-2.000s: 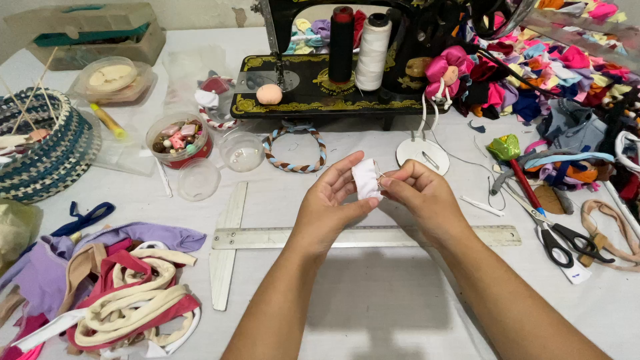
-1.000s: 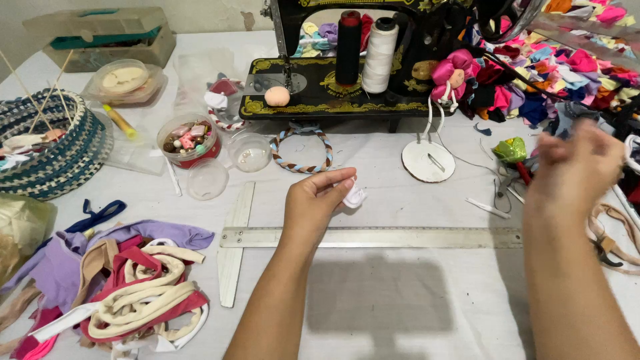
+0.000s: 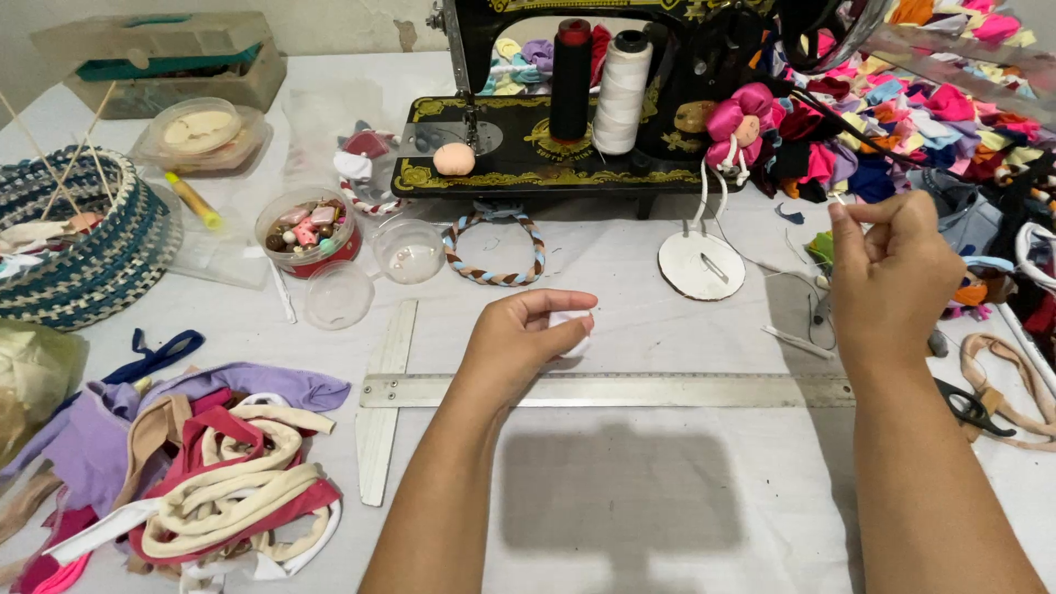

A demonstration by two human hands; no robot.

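My left hand point(image 3: 528, 338) pinches a small piece of white fabric point(image 3: 569, 330) just above the metal T-square point(image 3: 643, 389). Raised at the right, my right hand point(image 3: 895, 272) has thumb and forefinger pressed together; a tiny pale tip shows there, too small to identify. A thin thread point(image 3: 763, 268) lies on the cloth left of this hand. Between the hands and farther back is a round white disc point(image 3: 701, 266) with a small metal piece on it. A braided fabric ring point(image 3: 495, 247) rests beyond my left hand.
A black sewing machine point(image 3: 528, 177) with thread spools stands at the back. Fabric strips point(image 3: 239, 487) are heaped at left, near a woven basket point(image 3: 82, 247) and a tub of beads point(image 3: 307, 235). Black scissors point(image 3: 965, 406) lie partly behind my right forearm; colourful scraps point(image 3: 932, 107) fill the back right.
My right hand was at the white fabric beside my left hand two seconds ago, then moved away to the right. My left hand has kept hold of the fabric.
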